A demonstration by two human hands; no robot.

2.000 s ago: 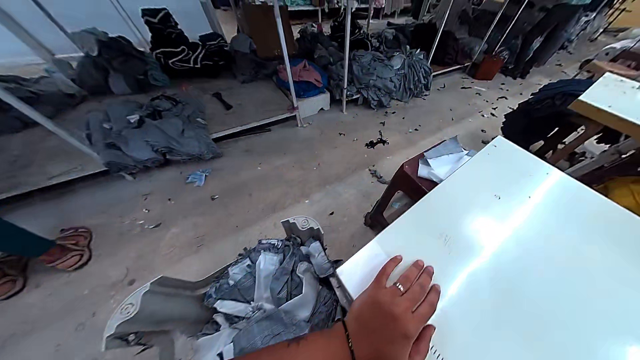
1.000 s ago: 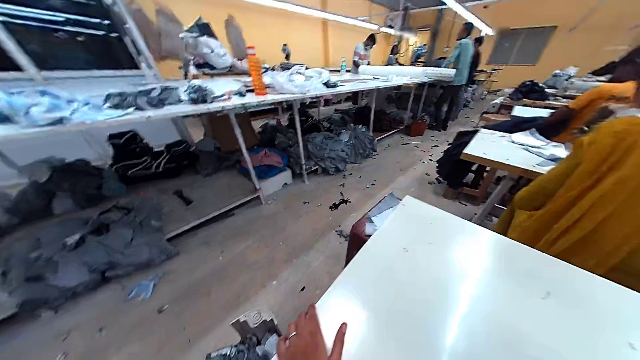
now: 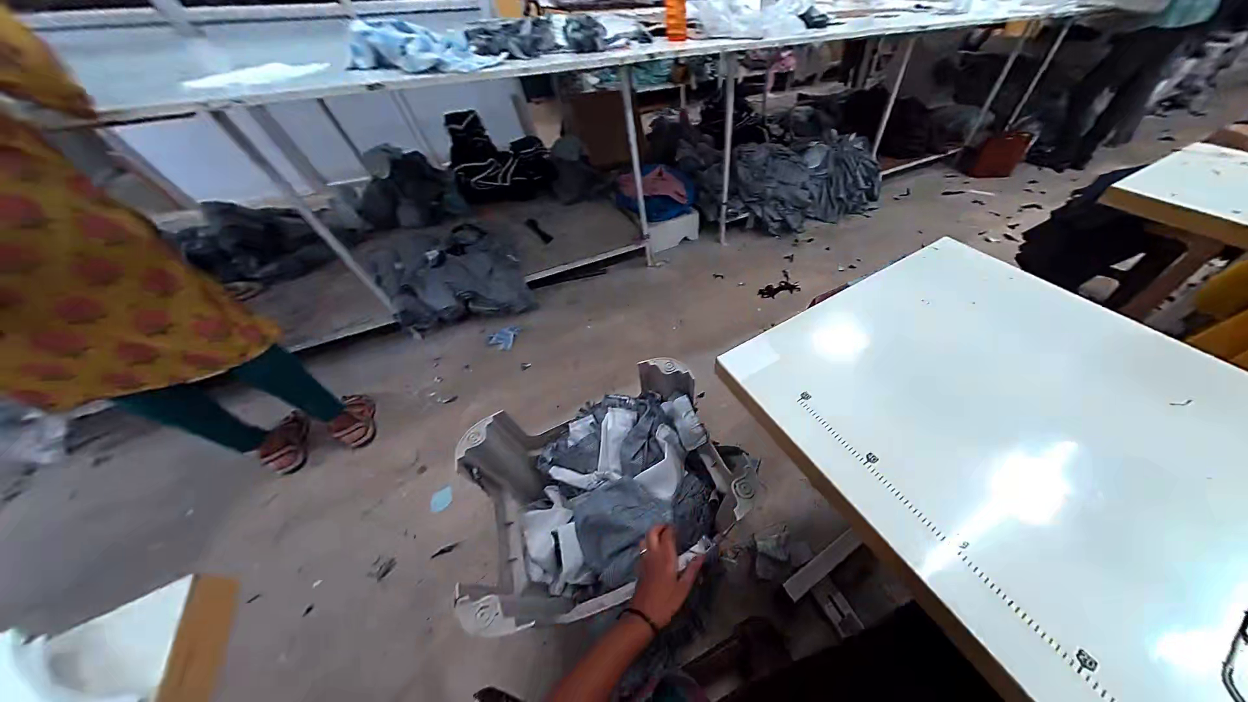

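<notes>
My left hand, with a ring and a dark wrist band, is at the near rim of an upturned grey plastic stool on the floor. Its fingers reach over the rim onto grey cloth pieces; whether they grip the rim or cloth does not show. Grey and white fabric pieces fill the space between the stool's legs. To the right of the stool stands a white tabletop with a printed measuring scale along its near edge. My right hand is not in view.
A person in a patterned yellow garment stands at the left. A long white table runs across the back, with grey garment piles beneath it. A white board-like surface juts in at lower left. Scraps litter the floor.
My left hand was on the white tabletop and is now down at the stool with cloth. The view has swung up and back down. The person at left shows more fully than two seconds ago.
</notes>
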